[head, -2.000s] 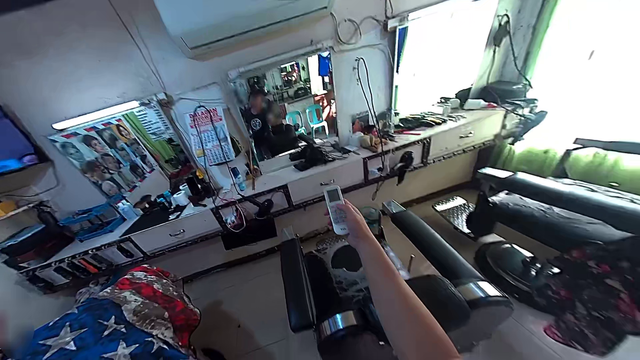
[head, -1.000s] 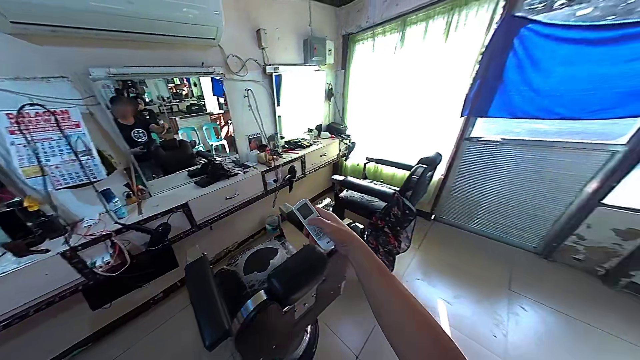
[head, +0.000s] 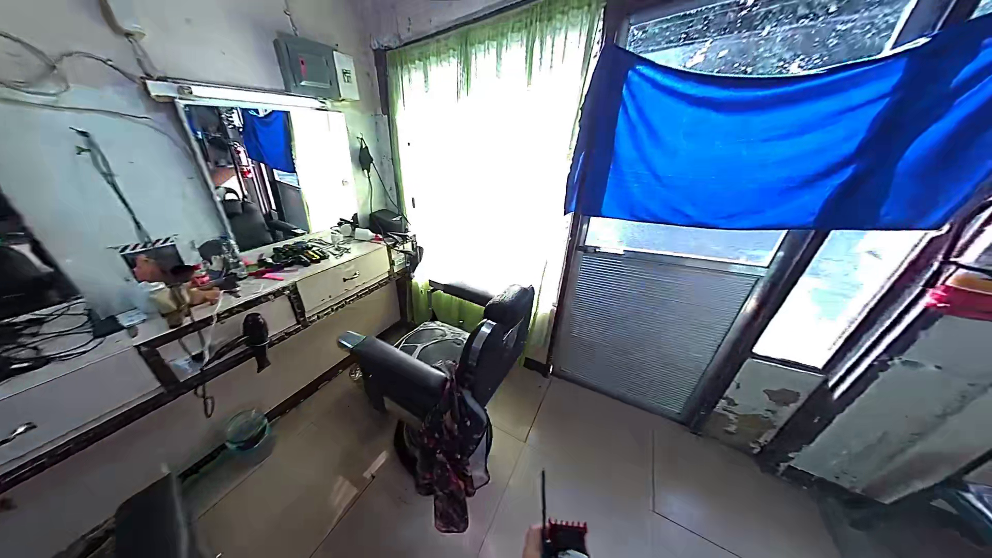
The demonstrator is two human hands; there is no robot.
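Note:
At the bottom edge, right of centre, shows a small part of one of my hands (head: 533,542), cut off by the frame. Its finger lies against the left side of a dark hair clipper (head: 567,541) with a red comb guard whose teeth point up. A thin black upright piece (head: 544,496), perhaps a comb seen edge-on, rises beside the clipper. Too little shows to tell which hand this is, and my other hand is out of view. The white remote control of the earlier frames is not visible.
A black barber chair (head: 411,372) with a patterned cloth (head: 451,457) draped behind it stands ahead. Left runs a counter (head: 341,283) with tools, a mirror and a hanging hair dryer (head: 256,337). A glass bowl (head: 246,428) is below. A door (head: 651,325) is right of the curtained window.
The view has swung right toward the window and door. The outstretched arm and the remote control held in its hand have left the view. The clipper and fingertip now show at the bottom edge.

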